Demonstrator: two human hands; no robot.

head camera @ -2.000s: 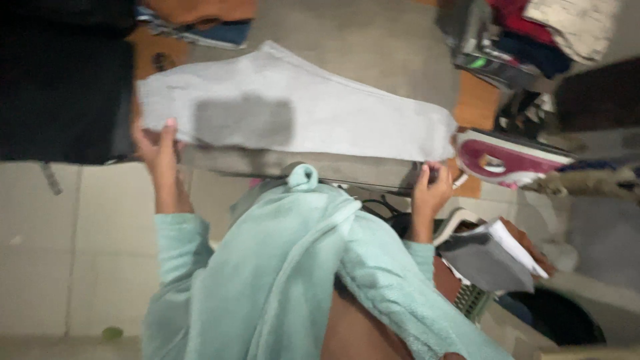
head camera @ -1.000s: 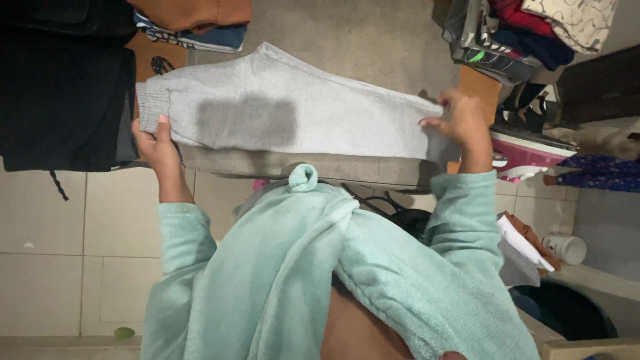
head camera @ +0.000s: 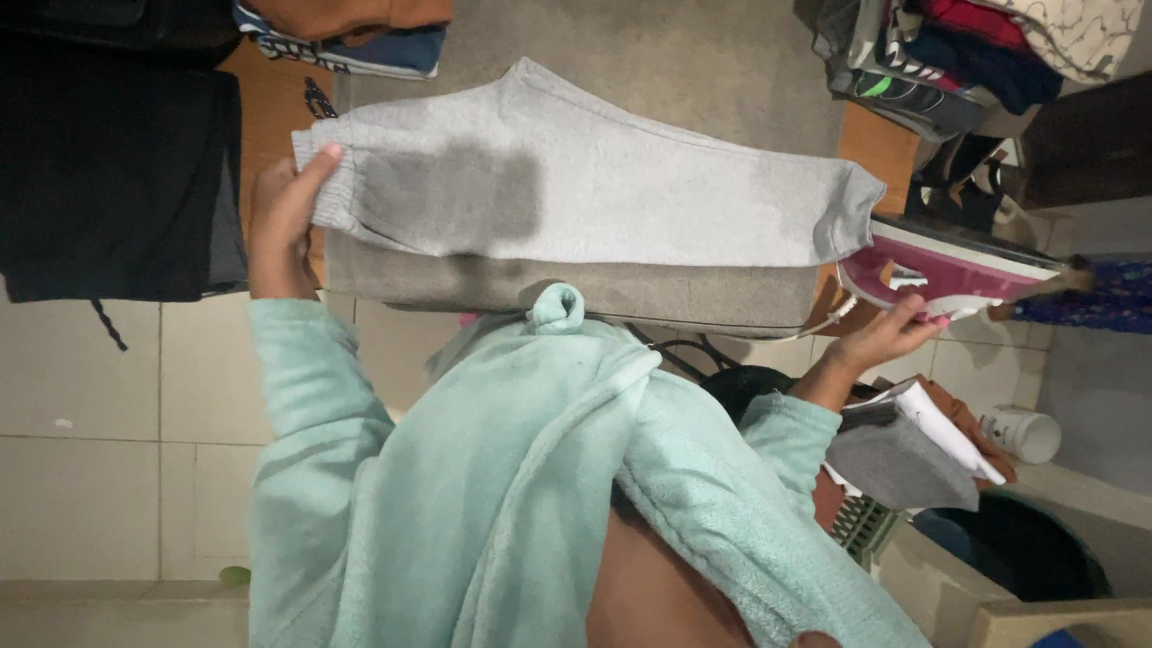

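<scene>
Light grey sweatpants (head camera: pixel 630 198), folded lengthwise, lie across a padded grey cloth (head camera: pixel 576 288) on a wooden table. A darker patch shows on them near the ribbed waistband. My left hand (head camera: pixel 288 207) holds that waistband, its thumb on top. At the other end of the garment is a pink and white clothes iron (head camera: pixel 945 270), its cord running under the padded cloth's edge. My right hand (head camera: pixel 891 337) is at the iron's near side, fingers at its handle; whether they are closed around it is not plain.
Black folded clothing (head camera: pixel 117 171) hangs at the left. Folded clothes (head camera: pixel 351 36) lie at the upper left, and a further pile (head camera: pixel 963 54) at the upper right. Below the iron are grey and white garments (head camera: pixel 909 450), a green basket (head camera: pixel 864 526) and a white container (head camera: pixel 1021 432).
My right hand has moved from the leg end of the sweatpants outward to the iron. My left hand stays at the waistband.
</scene>
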